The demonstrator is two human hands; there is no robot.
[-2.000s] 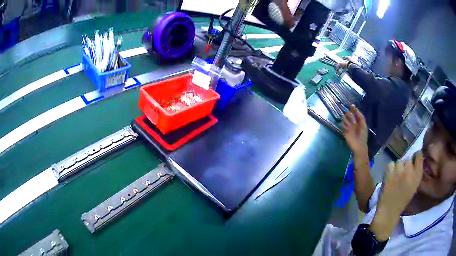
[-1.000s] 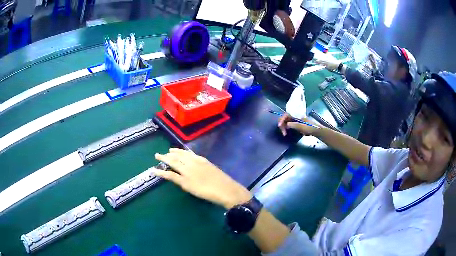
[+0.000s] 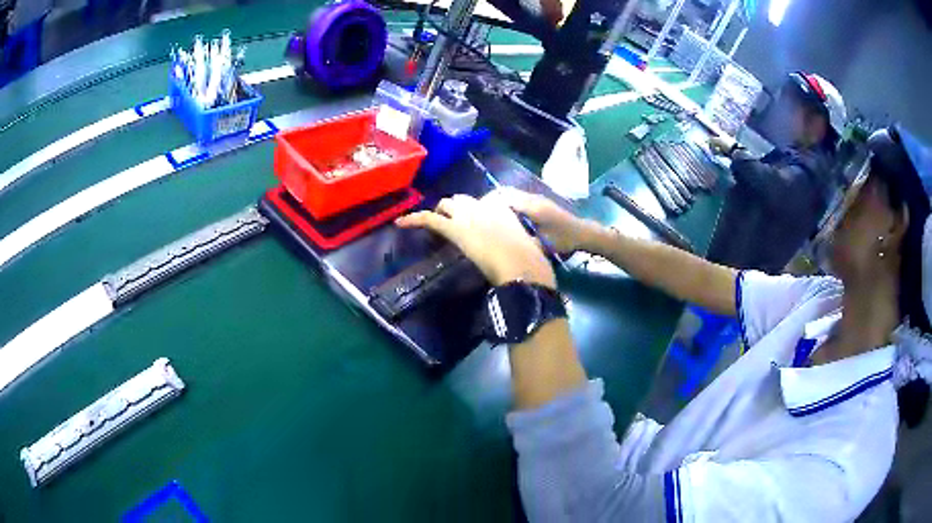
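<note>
Neither of my hands is in the picture. A long grey-white power strip housing [image 3: 102, 421] lies tilted on the green belt at the lower left. A second one [image 3: 189, 253] lies further back, its right end by the black work pad [image 3: 353, 274]. The neighbour's hands [image 3: 501, 230] are over the pad, beside a darker strip housing [image 3: 424, 286] that lies on it. What the fingers hold is partly hidden. A red parts bin [image 3: 347, 169] with small pieces stands on a red tray at the pad's back left corner.
A blue basket [image 3: 220, 114] of upright white pieces and a purple-rimmed roll [image 3: 345, 46] stand at the back. The neighbour in a white shirt [image 3: 756, 439] fills the right side. Another person in dark clothes [image 3: 772, 194] works beyond, near more strips [image 3: 674, 176].
The neighbour's hands have come together over the pad, and the strip housing near the watch hand has moved from the belt onto the pad. The view has shifted slightly.
</note>
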